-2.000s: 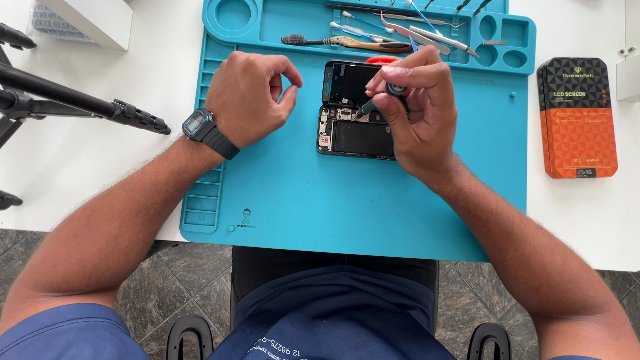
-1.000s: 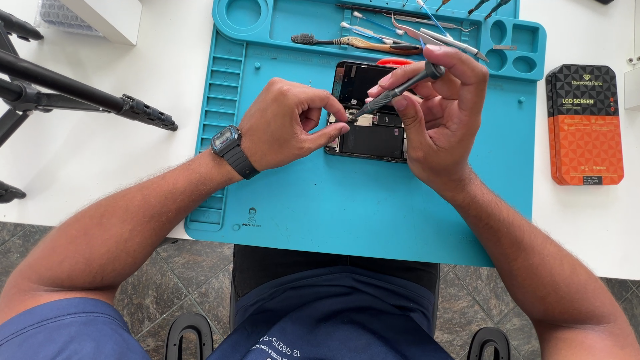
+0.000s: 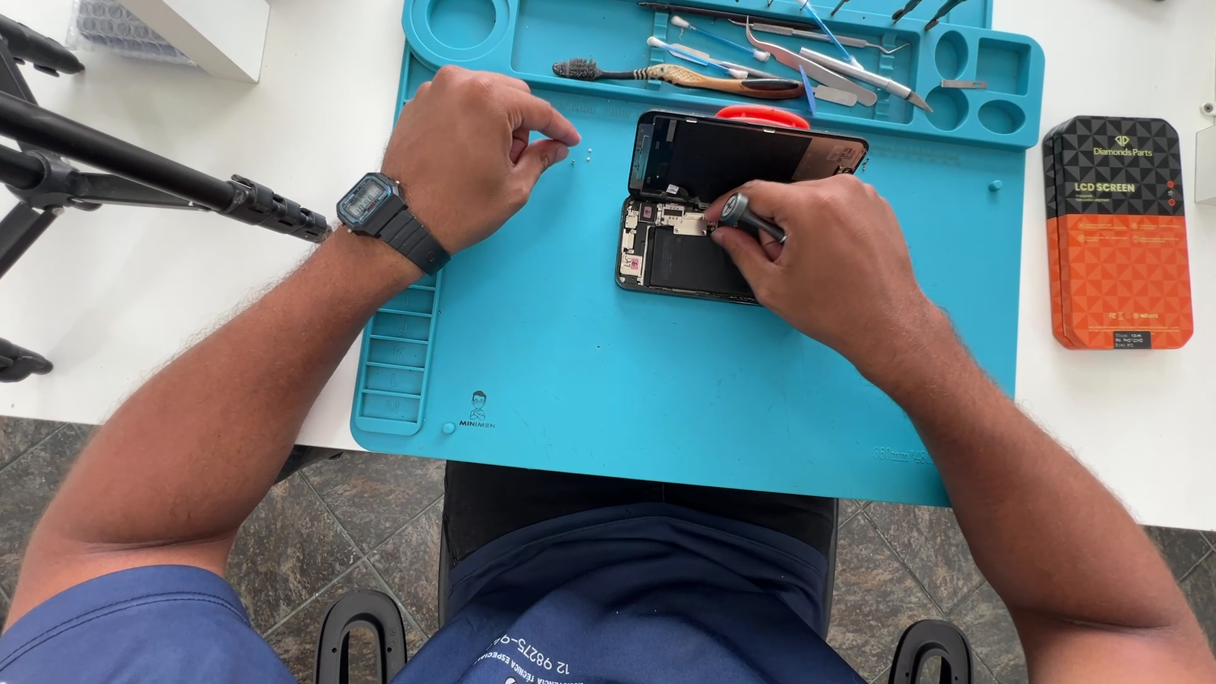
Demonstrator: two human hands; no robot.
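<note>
An opened smartphone (image 3: 701, 256) lies on the blue silicone repair mat (image 3: 608, 399), its screen assembly (image 3: 731, 157) folded back and leaning near a red round object (image 3: 763, 116). My right hand (image 3: 826, 256) grips a small precision screwdriver (image 3: 746, 218) over the phone's inner parts; the driver's tip is hidden by the fingers. To the left of the phone, my left hand (image 3: 475, 152) hovers with thumb and forefinger nearly together beside several tiny screws (image 3: 588, 155) on the mat. Whether anything is pinched there, I cannot tell.
The mat's top tray (image 3: 589, 57) holds a brush (image 3: 679, 78), cotton swabs (image 3: 698, 55), tweezers (image 3: 807, 65) and a blade-tipped tool (image 3: 869, 79). An orange and black LCD screen box (image 3: 1119, 233) lies at right. A black tripod (image 3: 123, 142) reaches in from the left.
My left hand has moved left, away from the screwdriver's tip and the phone, to beside the tiny screws. My right hand has lowered over the phone with the screwdriver now more upright.
</note>
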